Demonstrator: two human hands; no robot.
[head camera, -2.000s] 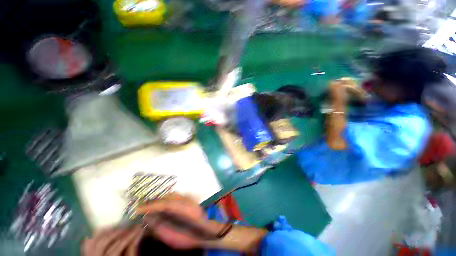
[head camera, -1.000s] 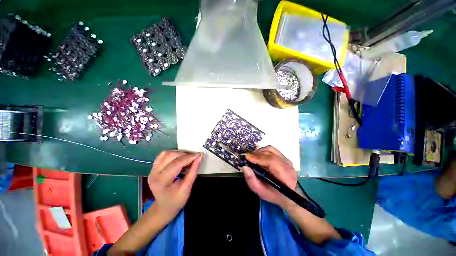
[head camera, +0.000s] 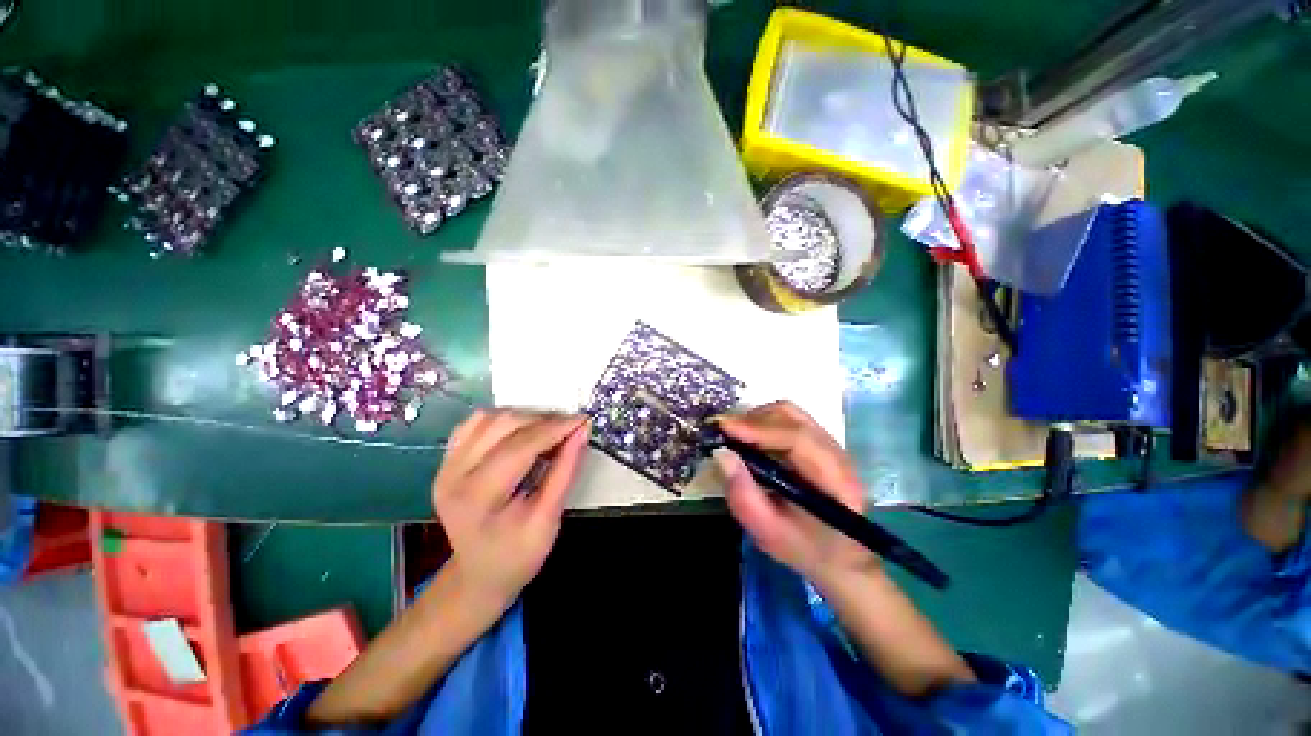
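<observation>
A dark square component panel (head camera: 666, 377) dotted with silver parts lies tilted on the cream work board (head camera: 539, 324). My right hand (head camera: 794, 482) holds a black soldering iron (head camera: 848, 525) like a pen, its thin tip over the panel's middle. My left hand (head camera: 511, 482) pinches thin solder wire (head camera: 273, 429) at the panel's left corner. The wire runs from the solder reel (head camera: 32, 385) at the left edge. Whether wire and tip touch is too small to tell.
A fume hood (head camera: 626, 158) stands behind the panel. A loose component pile (head camera: 345, 345) and waiting panels (head camera: 431, 147) lie left. A round pot (head camera: 808, 245), yellow tray (head camera: 863, 108) and blue box (head camera: 1093, 324) stand right. Red bins (head camera: 170, 604) are below left. Another person's arm (head camera: 1277, 496) shows right.
From the blurred earlier view, the head view turned to the bench. Since one second ago, my left fingers have moved up to the panel's left corner, and the iron's handle lies a little higher.
</observation>
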